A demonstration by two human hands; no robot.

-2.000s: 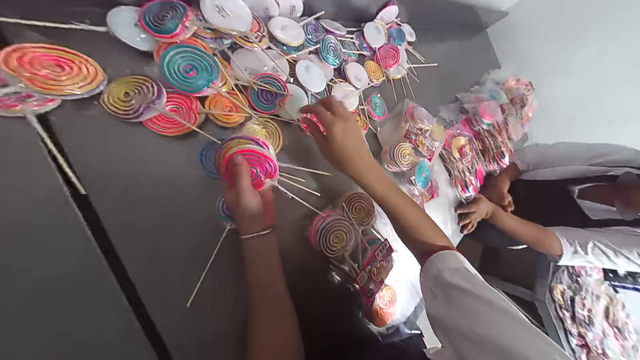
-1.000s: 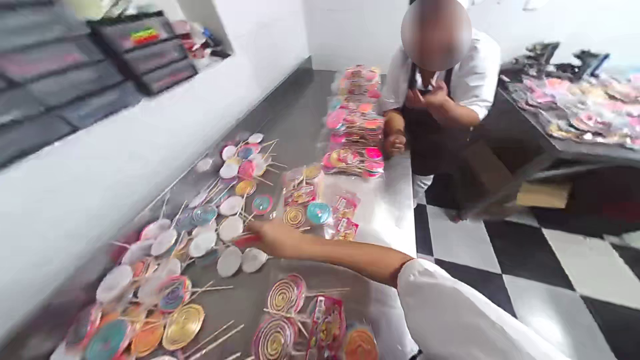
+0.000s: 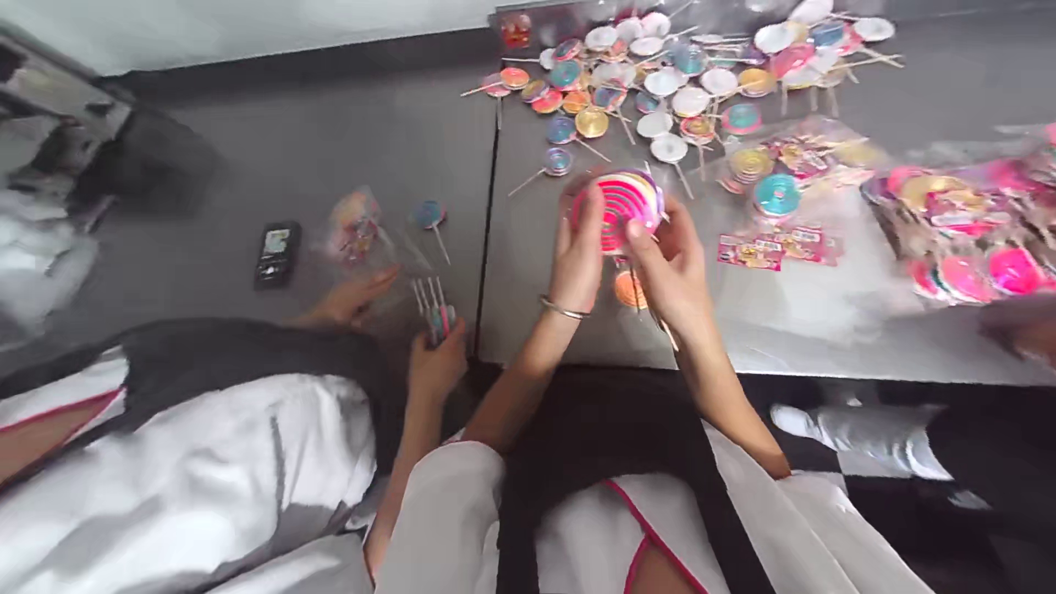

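Observation:
A stack of spiral lollipops [image 3: 617, 213], the front one pink and white, is held upright between both of my hands over the metal table. My left hand [image 3: 581, 247], with a bracelet at the wrist, grips the stack's left side. Around its right side and lower edge curl the fingers of my right hand [image 3: 672, 256]. Below the stack, between my wrists, lies an orange lollipop [image 3: 630, 290]. Beyond my hands spreads a pile of loose lollipops [image 3: 664, 81], some showing white backs. Printed card labels [image 3: 749, 252] lie right of my right hand.
At my left, a co-worker's hand [image 3: 437, 363] holds several lollipops near a filled clear bag [image 3: 355, 224], a blue lollipop [image 3: 430, 214] and a black phone [image 3: 277, 254]. Bagged lollipops [image 3: 961, 198] line the right side of the metal table [image 3: 528, 330]. A seam crosses the tabletop.
The view has swung widely. My right hand, reaching into the loose lollipops in the earlier frames, is now on the stack together with my left hand.

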